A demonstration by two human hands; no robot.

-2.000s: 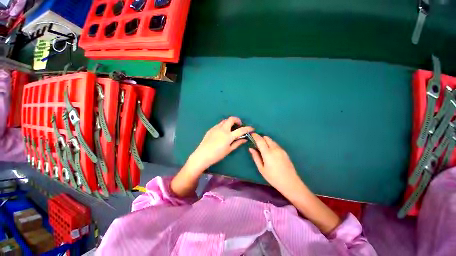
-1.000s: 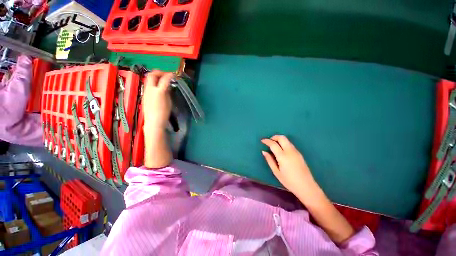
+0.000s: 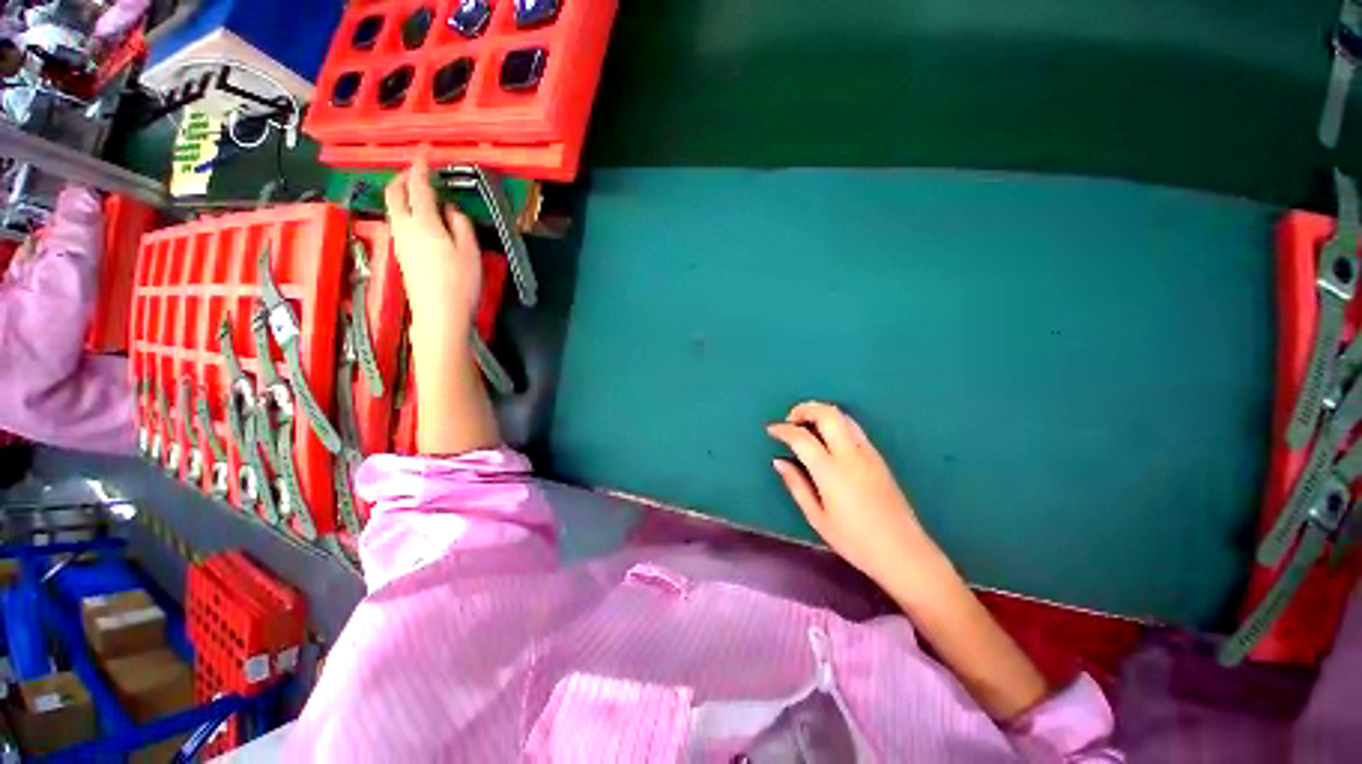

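My left hand (image 3: 433, 254) reaches out over the upright red trays at the left. A smartwatch hangs from its fingertips, with its grey-green strap (image 3: 511, 239) sticking out to the right; the fingers hide most of the case, and its screen cannot be seen. My right hand (image 3: 854, 485) lies at the front middle of the green mat (image 3: 956, 329), empty, with fingers loosely bent and apart. Several upright red trays (image 3: 321, 246) stand at the left with watch straps hanging out.
A red tray of dark watch heads (image 3: 560, 112) lies at the back left. A red tray with strapped watches (image 3: 1297, 448) is at the right edge. Another strap (image 3: 1340, 90) lies at the top right. A person's pink sleeve (image 3: 67, 329) shows at the far left.
My left hand left the mat with the watch, swung left, and is now further over the upright trays. My right hand stayed on the mat, its fingers off the watch. The view shifted slightly.
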